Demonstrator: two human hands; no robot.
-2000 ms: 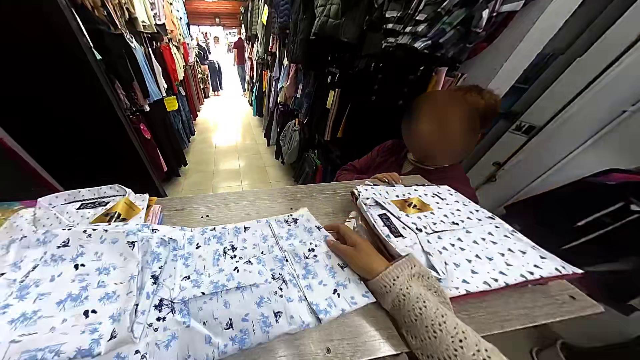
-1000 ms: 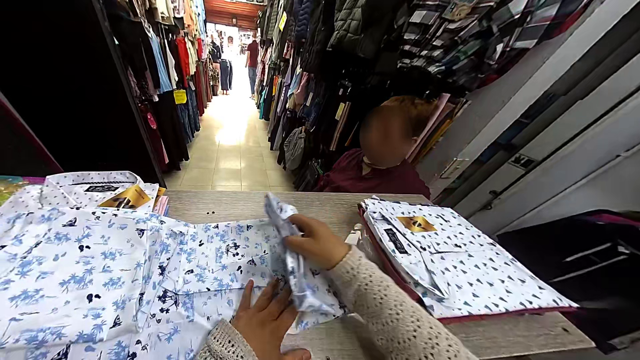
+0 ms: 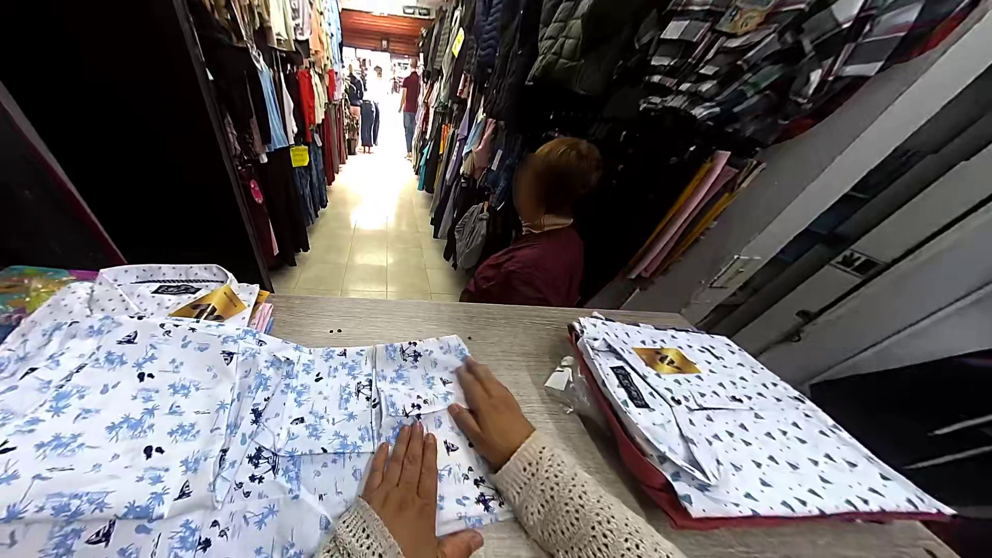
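Note:
A white shirt with blue palm-tree print [image 3: 170, 403] lies spread over the left of the wood-grain counter [image 3: 511, 341], its sleeve stretched to the right with the end folded back on itself. My left hand [image 3: 404, 484] rests flat on the lower part of that sleeve, fingers apart from the cloth's upper edge. My right hand [image 3: 490, 415] lies on the sleeve's right edge, palm down, fingertips on the folded end. Neither hand grips the cloth. To the right sits a folded white shirt with small dark print [image 3: 744, 434], bearing a gold tag, on top of dark red cloth.
Behind the printed shirt, at the left, is another folded white shirt [image 3: 163, 287] with a gold tag. A small clear plastic piece [image 3: 570, 385] lies by the right stack. Across the counter a person in a dark red top [image 3: 535, 267] faces left. Clothes racks line the tiled aisle [image 3: 372, 225].
The sleeve's end, flat two seconds ago and lifted by my right hand one second ago, now lies folded back. My left hand has come into view. The person opposite has moved left and turned.

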